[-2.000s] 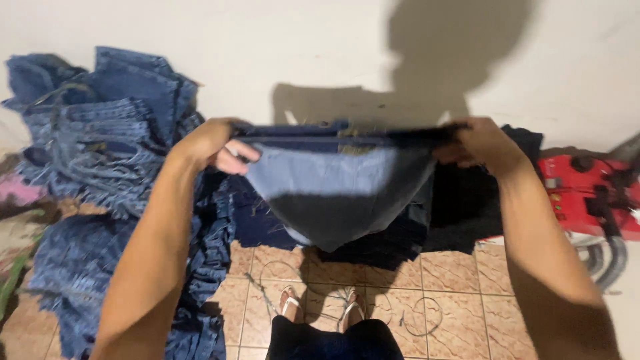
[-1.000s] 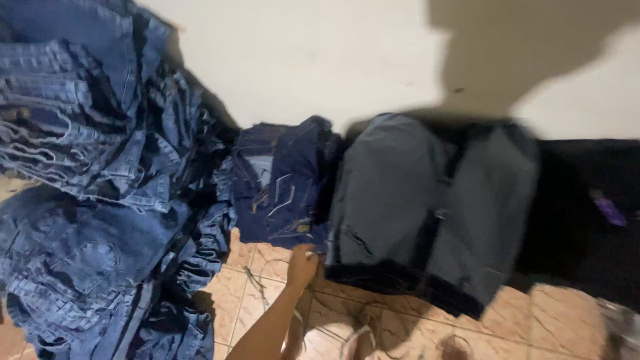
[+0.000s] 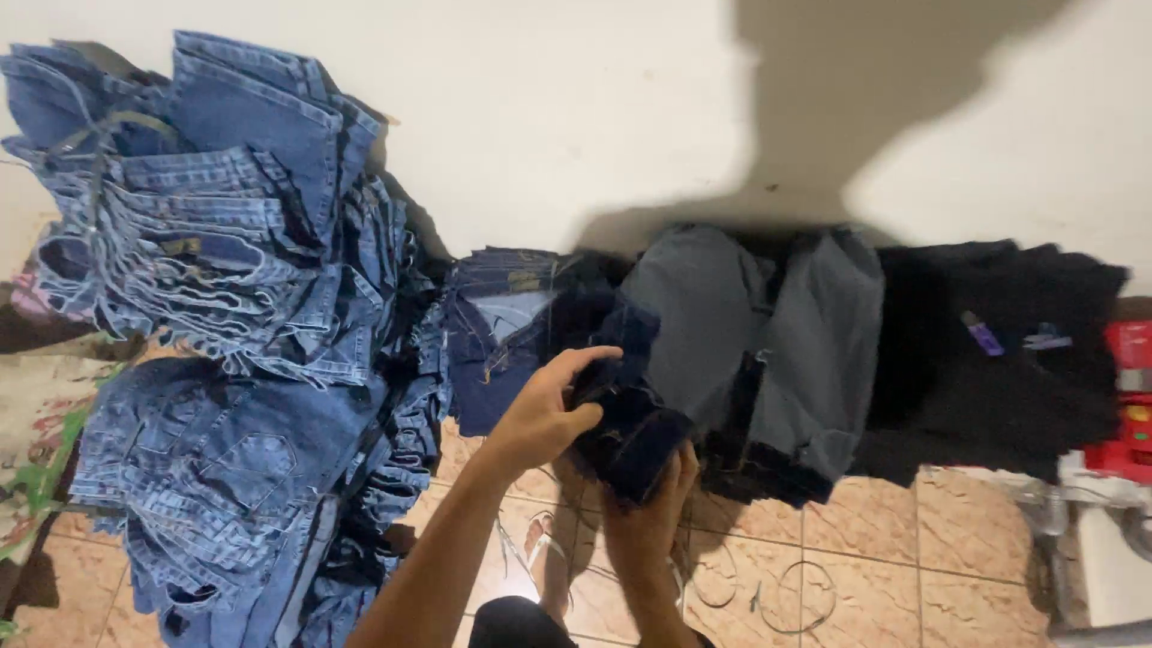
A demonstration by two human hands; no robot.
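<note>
Both of my hands hold a dark navy denim garment [image 3: 630, 436] at the lower centre. My left hand [image 3: 544, 414] grips its left side, thumb and index finger over the fabric. My right hand [image 3: 661, 490] holds it from below, with the fingers partly hidden by the cloth. Just behind and to the left lies a stack of dark blue denim pieces [image 3: 486, 360]. A grey and black garment [image 3: 702, 324] lies spread out right beside the held one. Farther right is a pile of black fabric [image 3: 945, 387] with a small purple object [image 3: 983, 333] on it.
Tall piles of blue jeans, one tied with a strip [image 3: 225, 198] and one below it [image 3: 225, 450], stand at the left. A pale wall [image 3: 558, 117] rises behind. Red equipment [image 3: 1129, 396] is at the right edge. Loose cord [image 3: 801, 598] lies on the tiled floor [image 3: 864, 531].
Two seconds ago my hands held a grey-blue and dark piece stretched wide; now they are close together on a dark navy garment. The grey and black garment has come to lie right of the denim stack.
</note>
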